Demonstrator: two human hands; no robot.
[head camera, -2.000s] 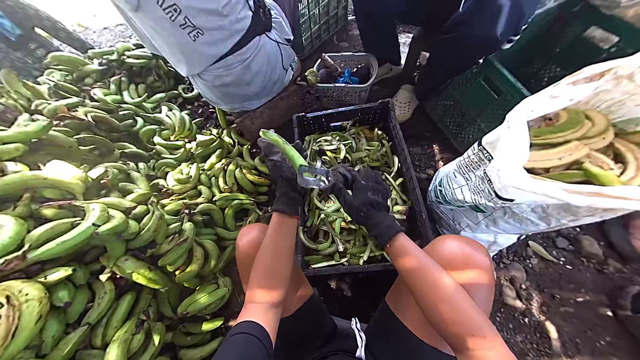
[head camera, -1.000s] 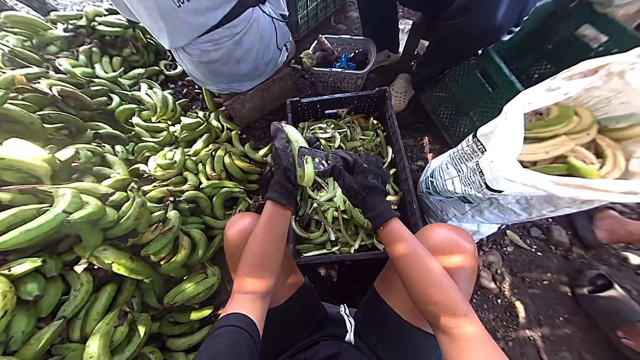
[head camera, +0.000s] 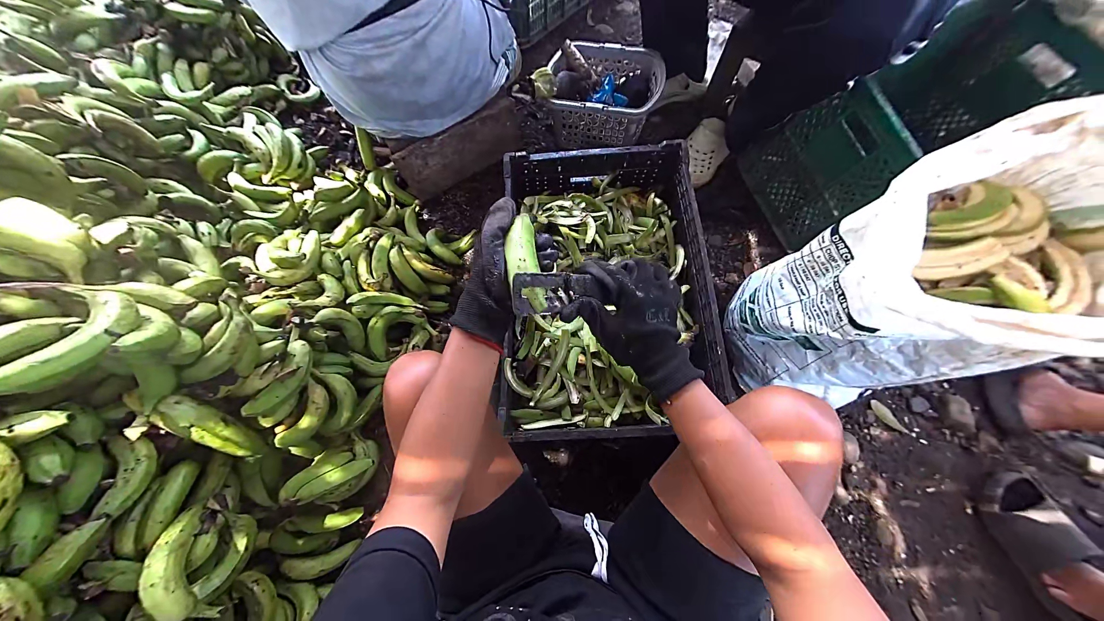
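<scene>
My left hand (head camera: 493, 276), in a black glove, grips a green plantain (head camera: 521, 250) that stands roughly upright over the left part of a black plastic crate (head camera: 707, 293). Closed around the handle of a dark peeler-like tool (head camera: 539, 294), my right hand (head camera: 638, 315), also gloved in black, holds the tool's flat head across the lower part of the plantain. The fingers of the right hand hide much of the handle. Below both hands, green peel strips (head camera: 595, 226) fill much of the crate.
Green plantains (head camera: 302, 345) lie heaped at the left. To the right stands a white sack (head camera: 828, 293) holding peeled-looking plantains (head camera: 992, 250). Beyond are a grey basket (head camera: 604, 121), green crates (head camera: 854, 138) and a seated person (head camera: 405, 69). Another person's sandalled foot (head camera: 1044, 526) is at lower right.
The tool head now lies across the plantain's lower part; two seconds ago it was at the fruit's lower right end. The plantain has turned more upright in my left hand.
</scene>
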